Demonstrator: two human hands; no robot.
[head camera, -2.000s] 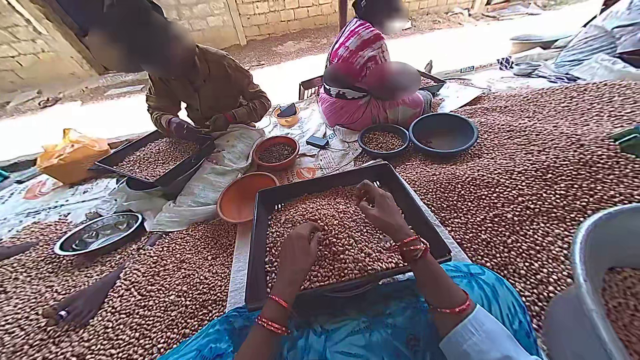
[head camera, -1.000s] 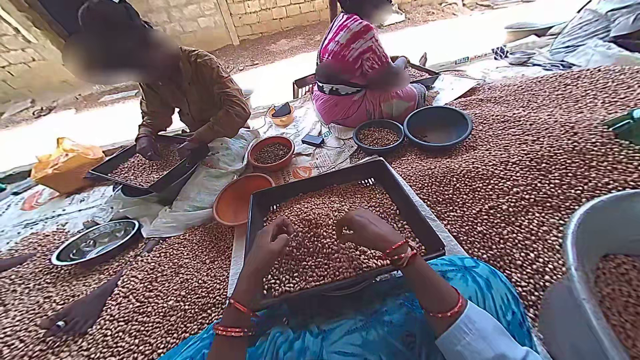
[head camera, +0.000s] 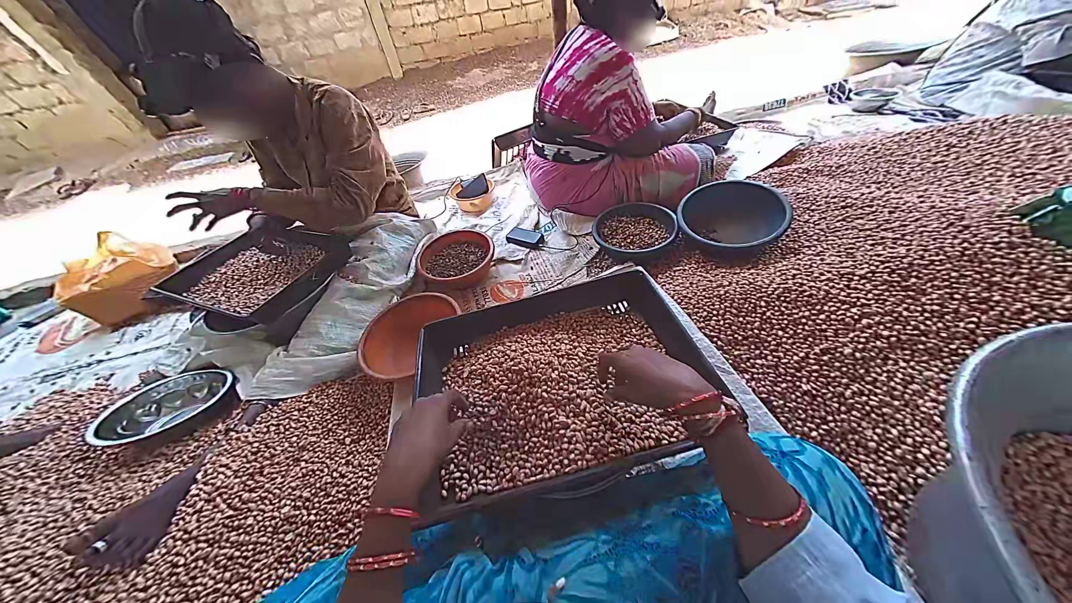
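A black plastic tray lies at my lap, holding a layer of small brown nuts or seeds. My left hand is at the tray's left side, its curled fingers at the nuts; whether it holds any cannot be seen. Over the right part of the nuts is my right hand, bent at the wrist with its fingers curled down; its fingertips are partly hidden. Red bangles circle both wrists. An orange bowl touches the tray's upper left, and another orange bowl with darker contents stands behind it.
Loose nuts cover the ground on both sides. A large metal tub stands at right, two dark basins beyond the tray. One person sits at left with a black tray, another behind. A steel dish lies at left.
My right hand has moved slightly across the nuts since the first frame, and my left hand is nearer the tray's left side. The person at left has raised one hand from their tray.
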